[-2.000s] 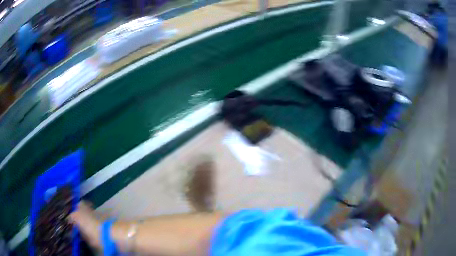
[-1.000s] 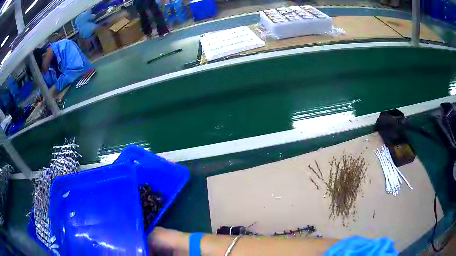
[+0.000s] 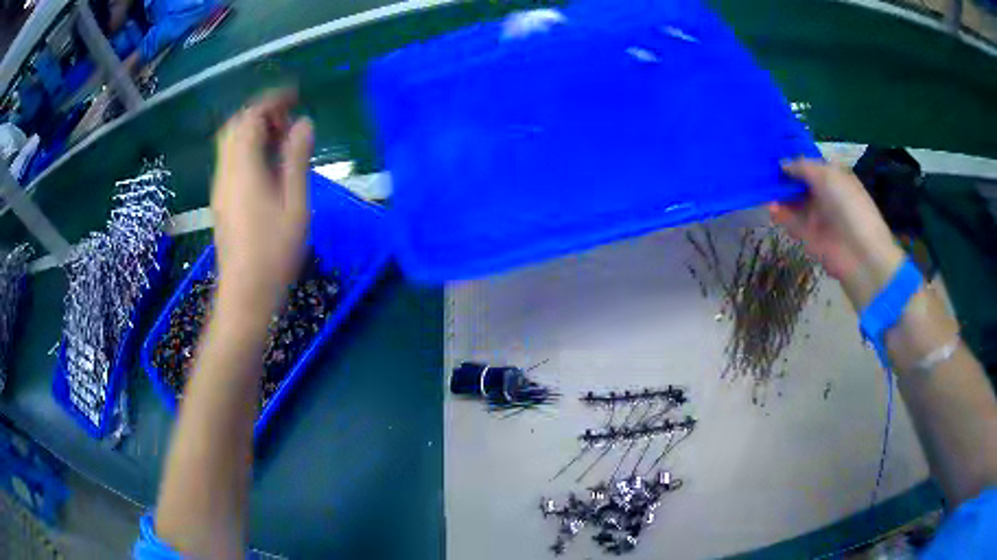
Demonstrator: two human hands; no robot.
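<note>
A blue plastic tray (image 3: 579, 142) is held up and tilted over the bench, its broad face towards me. My right hand (image 3: 820, 208) grips its right corner. My left hand (image 3: 260, 175) is raised to the left of it, blurred, fingers apart, not touching it. A second blue tray (image 3: 355, 224) with dark mixed small components (image 3: 295, 328) lies below my left forearm. On the beige cardboard sheet (image 3: 503, 328) lie a bundle of black wires (image 3: 487, 382), two component rows (image 3: 637, 432) with thin wires, and a heap of small components (image 3: 614, 512).
Brown-gold wires (image 3: 760, 306) lie fanned at the right of the sheet. Silver strips of parts (image 3: 109, 284) stand piled in a smaller blue tray at left. A black object (image 3: 888, 186) is behind my right wrist. A white rail (image 3: 951, 162) runs along the back.
The blue tray has moved from the lower left, up and right, off the second tray. My right hand now holds its right corner; my left hand has come into view. The view has shifted downwards.
</note>
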